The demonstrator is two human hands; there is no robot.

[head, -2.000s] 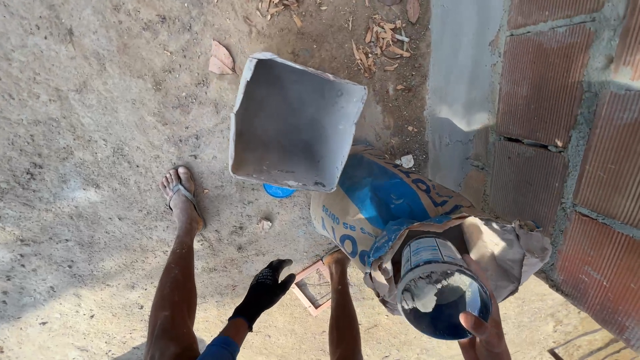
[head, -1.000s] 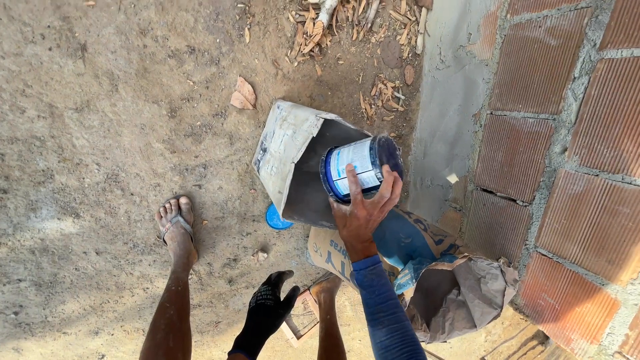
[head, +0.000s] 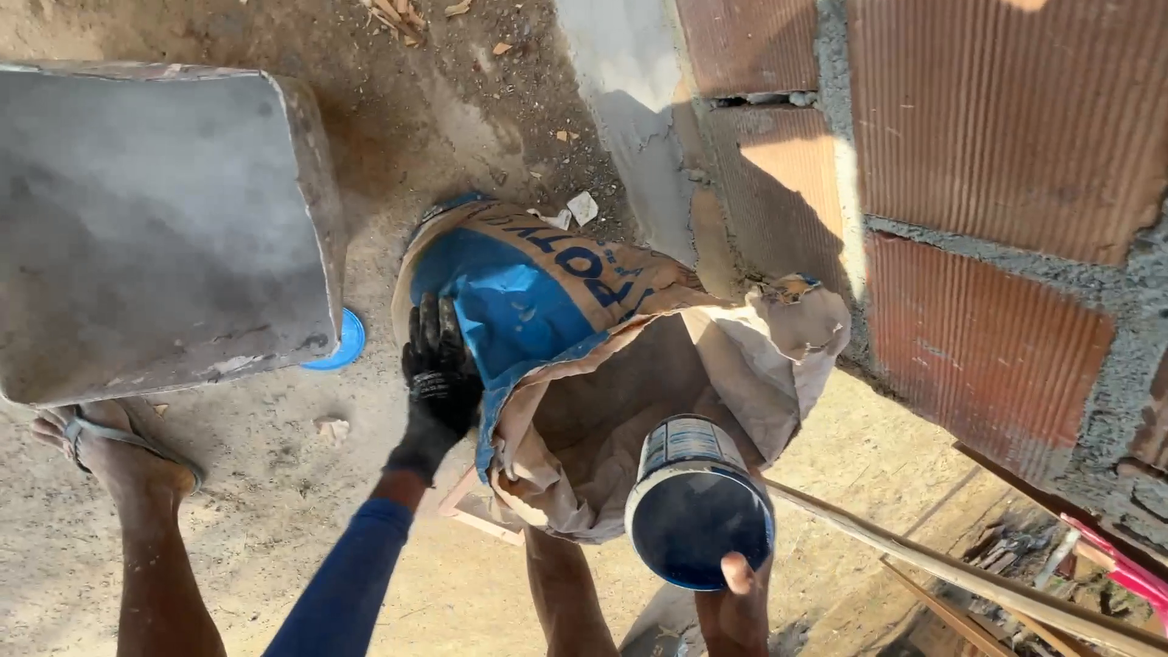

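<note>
My left hand [head: 440, 379], in a black glove, lies flat against the blue side of a paper sack [head: 520, 292]. The sack stands with its torn mouth wide, its inside brownish and shadowed. At the mouth's lower right edge, my bare right hand [head: 737, 598] grips a small blue plastic tub [head: 701, 525], thumb over its rim. Dark residue shows inside the tub, and no heap of powder is visible there. To the left stands a large square container [head: 315, 182] with worn, crusted walls; greyish dust hangs over its inside.
A hollow-brick wall [head: 985, 119] with rough mortar rises at the right. A blue lid [head: 342, 342] lies beside the square container. Wooden strips [head: 958, 566] cross the lower right. A sandaled foot [head: 137, 447] is at the lower left, and a small wooden frame [head: 479, 516] lies by the sack.
The tub was tipped over the square container one second ago; now my right hand holds it at the sack's mouth. My left hand has come onto the sack. The view has shifted.
</note>
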